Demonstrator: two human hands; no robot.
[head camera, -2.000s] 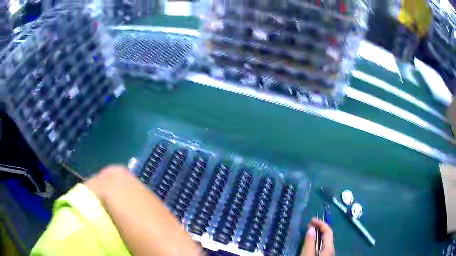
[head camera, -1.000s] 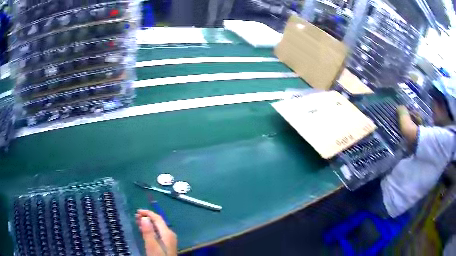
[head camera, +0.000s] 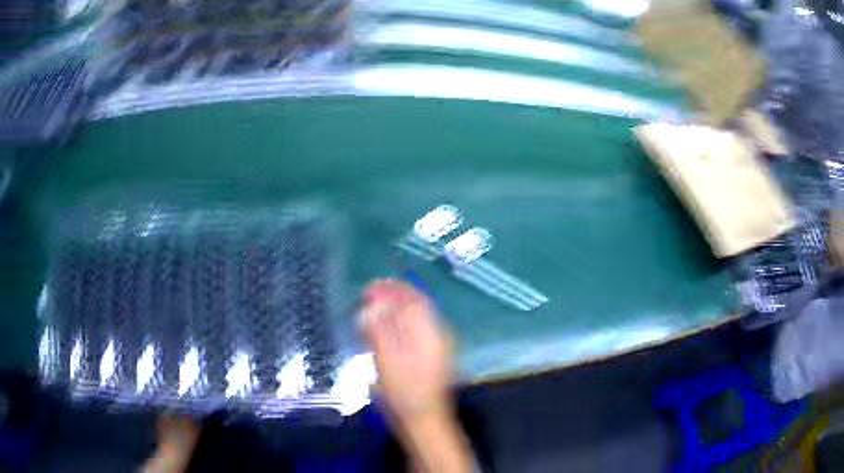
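The clear blister tray (head camera: 194, 305), blurred, lies at the left on the green mat, with dark parts in rows and bright glare along its near edge. My right hand (head camera: 407, 337) is just right of the tray, fingers bent; blur hides whether it holds anything. My left hand (head camera: 174, 439) is partly visible below the tray's near edge, mostly hidden or cut off. A long pale tool (head camera: 500, 283) lies right of my right hand with two white discs (head camera: 437, 223) beside it. A bit of a blue tool (head camera: 416, 279) shows by my right fingertips.
Stacked filled trays (head camera: 231, 32) stand at the back left. White strips (head camera: 500, 88) cross the green mat (head camera: 370, 148). A tan cardboard sheet (head camera: 722, 189) lies at the right, with another person's sleeve (head camera: 810, 346) near it. A blue stool (head camera: 726, 416) stands below the bench edge.
The view has swung back left, so the tray, discs and pale tool sit farther right in the picture. Part of my left hand now shows below the tray.
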